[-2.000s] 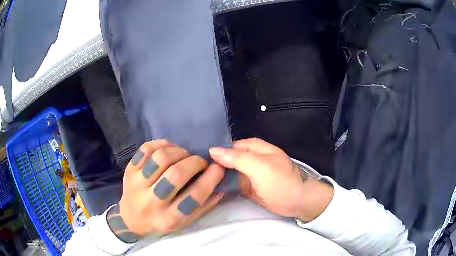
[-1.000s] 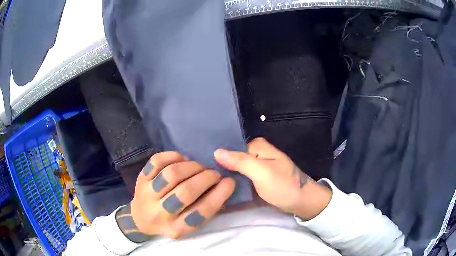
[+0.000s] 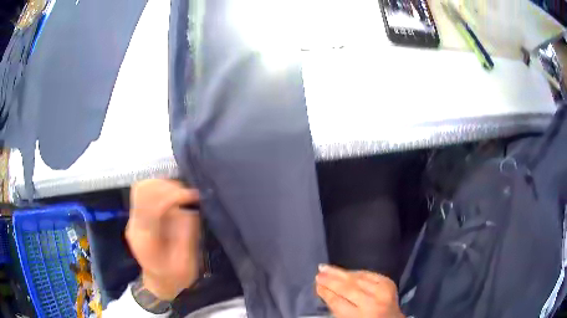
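Note:
A long dark grey-blue cloth panel (image 3: 267, 161) runs from the bright glare on the white table down over the front edge to my lap. My left hand (image 3: 165, 233) is blurred, beside the cloth's left edge below the table edge; whether its fingers touch the cloth is unclear. My right hand (image 3: 357, 292) is at the cloth's lower right edge, its fingertips against the cloth; its thumb and grip are hidden, and the hand is partly cut off by the bottom of the picture.
Stacked dark panels (image 3: 81, 81) lie on the table's left. A smartphone (image 3: 410, 22) and a thin yellow-green and blue tool (image 3: 475, 43) lie at the back right. A blue basket (image 3: 53, 261) holds scraps below left. Dark cloth with loose threads (image 3: 510, 230) hangs at right.
The view now takes in more of the table, including the phone and tool. My left hand has come off the cloth's lower end to its left side; my right hand is lower at the right edge.

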